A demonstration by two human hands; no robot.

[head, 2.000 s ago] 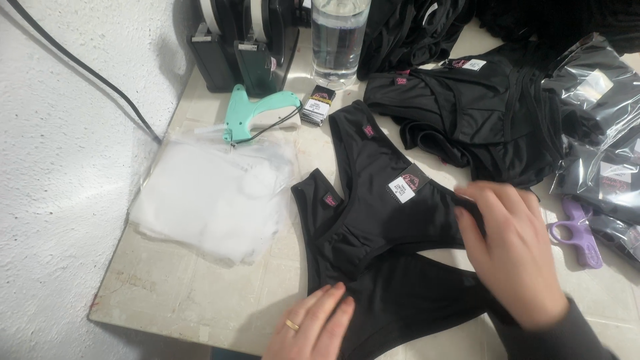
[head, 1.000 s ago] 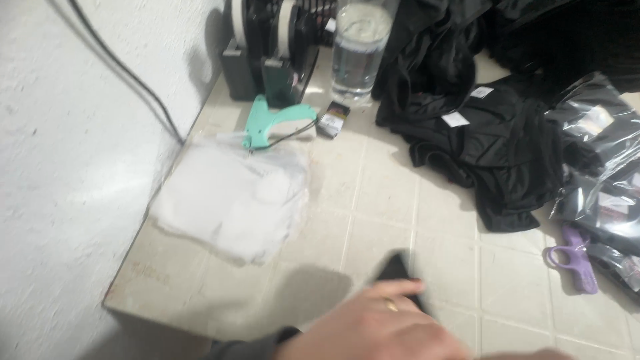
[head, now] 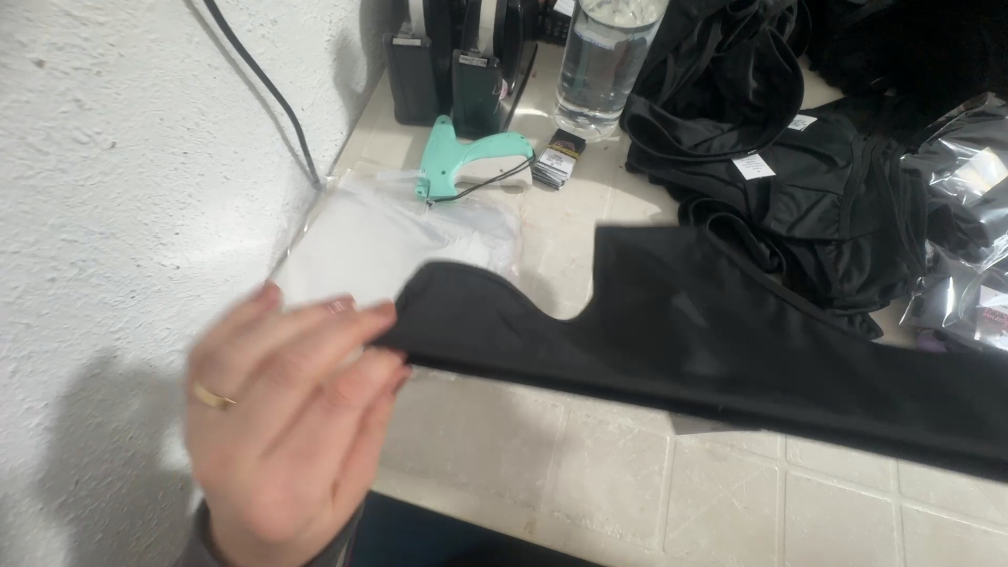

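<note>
My left hand (head: 295, 409), with a ring on one finger, pinches the left end of a black fabric garment (head: 669, 339). The garment is stretched sideways above the tiled tabletop and runs out of view at the right. A small grey edge shows beneath its lower side. My right hand is out of the frame. Behind the garment lies a stack of clear and white plastic bags (head: 346, 236), with a mint-green tagging gun (head: 445, 165) at its upper edge. Beside the gun sits a small stack of printed hang tags (head: 559, 160).
Two black tape dispensers (head: 480, 87) and a clear container of water (head: 602, 75) stand at the back. Black garments (head: 819, 189) are piled behind, near clear-wrapped packages (head: 965, 205) at the right. A textured white wall (head: 142, 157) borders the left side.
Two seconds ago both hands were on black briefs on the table. Now my left hand holds a black garment raised, further left, and my right hand has left the view.
</note>
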